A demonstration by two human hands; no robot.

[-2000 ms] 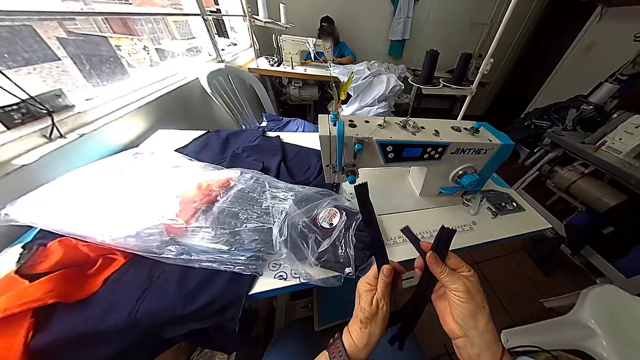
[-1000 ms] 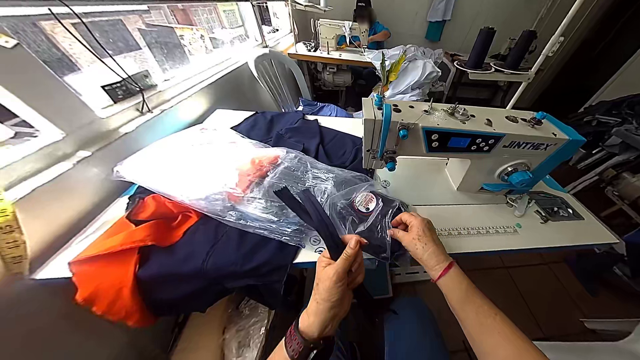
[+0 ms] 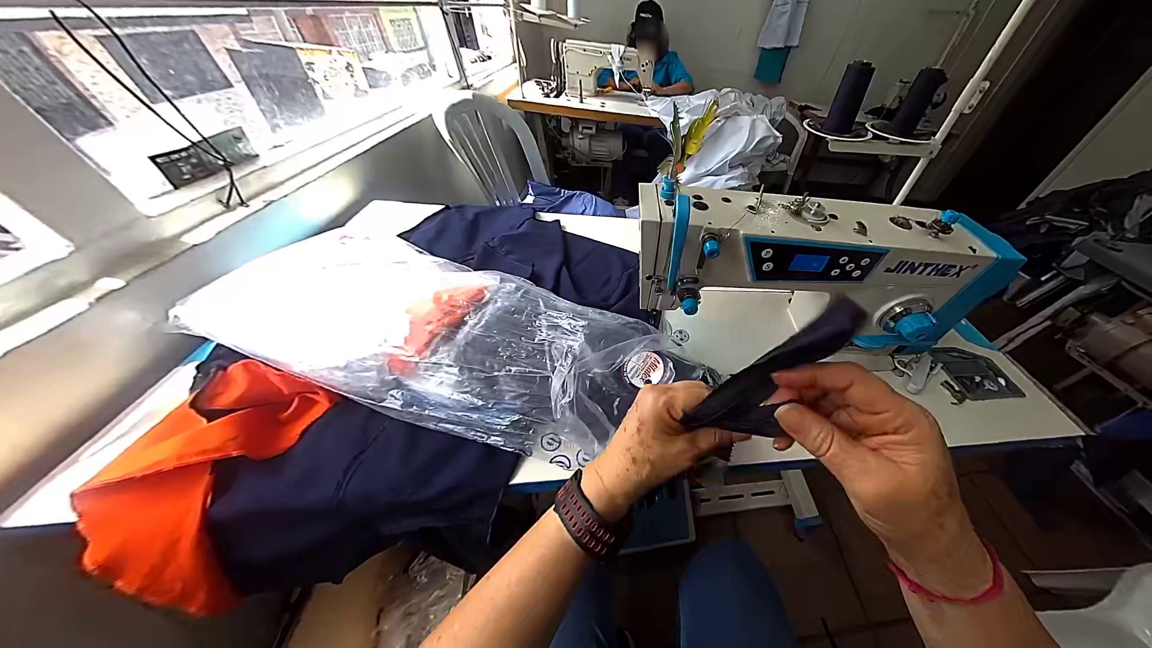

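Dark zipper strips point(image 3: 769, 373) stand out of my left hand point(image 3: 652, 441), which is closed around their lower part in front of the sewing machine point(image 3: 828, 261). My right hand point(image 3: 855, 432) is just to the right, thumb and fingertips pinched at the same strips. The strips' upper end tilts up to the right and is blurred. Behind my left hand lies a clear plastic bag point(image 3: 504, 360) with dark and orange contents and a round label. Navy fabric point(image 3: 360, 495) and orange fabric point(image 3: 171, 504) lie on the table at the left.
The white table point(image 3: 1035, 432) carries the machine. Thread cones point(image 3: 846, 99) stand behind it at the right. At the back a person point(image 3: 648, 67) sits at another sewing machine point(image 3: 598, 67) beside white cloth point(image 3: 733, 135). A plastic chair point(image 3: 490, 144) stands near the window.
The strips in my left hand now tilt to the right; a second ago they pointed up to the left. My right hand, then beside the plastic bag, is now at the strips.
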